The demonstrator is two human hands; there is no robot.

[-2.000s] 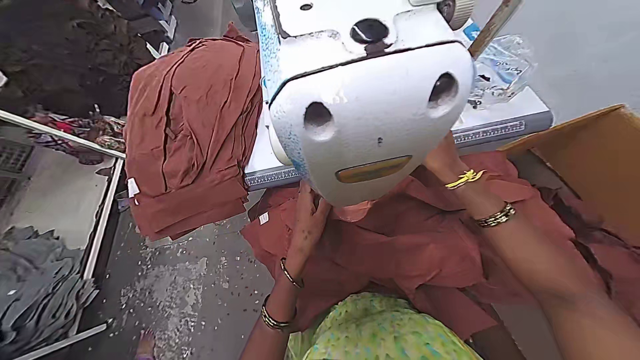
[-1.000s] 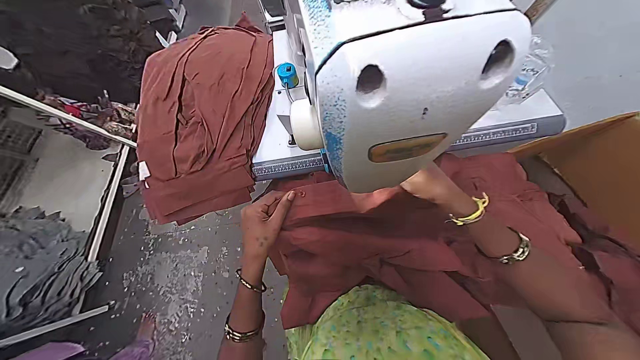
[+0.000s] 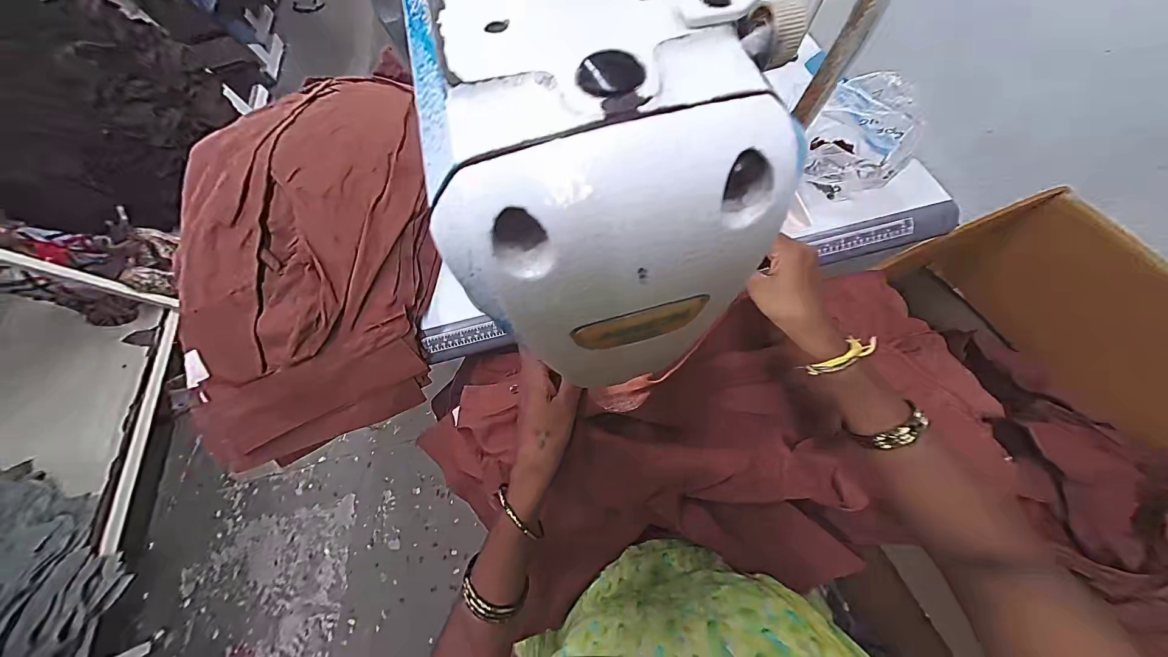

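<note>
A white sewing machine head [image 3: 630, 228] fills the upper middle and hides its needle area. Reddish-brown fabric [image 3: 703, 456] hangs from the machine bed over the lap. My left hand [image 3: 547, 420] lies on this fabric at the machine's lower left, its fingertips partly hidden by the head. At the right of the head, my right hand [image 3: 792, 287] has curled fingers at the fabric; its fingertips are hidden, so its hold is unclear. Left of the machine is a thick stack of reddish-brown fabric pieces [image 3: 310, 246].
An open cardboard box [image 3: 1068, 301] stands at the right, with more brown fabric beside it. Clear plastic packaging [image 3: 867, 128] lies on the machine table's ruled edge [image 3: 867, 237]. At the left are a metal-framed table [image 3: 137, 429] and grey cloth pieces [image 3: 55, 566].
My left hand has moved from the fabric's left part, where thumb and fingers showed a second ago, to beside the machine head, which now partly covers it. The view has shifted.
</note>
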